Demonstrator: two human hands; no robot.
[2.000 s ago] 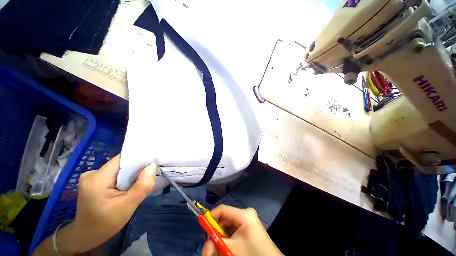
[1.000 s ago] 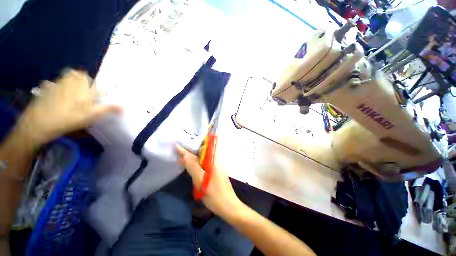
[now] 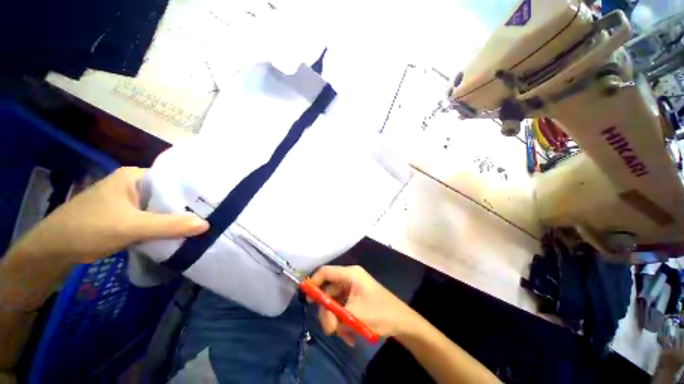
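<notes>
White pocketing cloth point(image 3: 330, 180) lies over the table's front edge and my lap, with a narrow navy strip point(image 3: 259, 176) running diagonally across it. My left hand point(image 3: 112, 217) grips the cloth's left side, thumb on top beside the strip. My right hand point(image 3: 356, 300) holds scissors with red handles point(image 3: 337, 309). Their silver blades point up and left, at a thin slit or stitched line in the cloth just right of the strip's lower part. The blades look slightly apart. The dark panel is not seen under the cloth.
A cream HIKARI sewing machine point(image 3: 570, 82) stands at the right on the pale table point(image 3: 435, 225). Dark cut pieces point(image 3: 577, 285) lie by its base. More red and yellow handles point(image 3: 550, 135) show behind it. A dark cloth stack point(image 3: 90, 34) is upper left. A blue crate point(image 3: 94, 300) is lower left.
The cloth has been turned, so the navy strip now runs diagonally. My left hand has come back onto the cloth. The scissors have swung from pointing up to pointing left at the cloth.
</notes>
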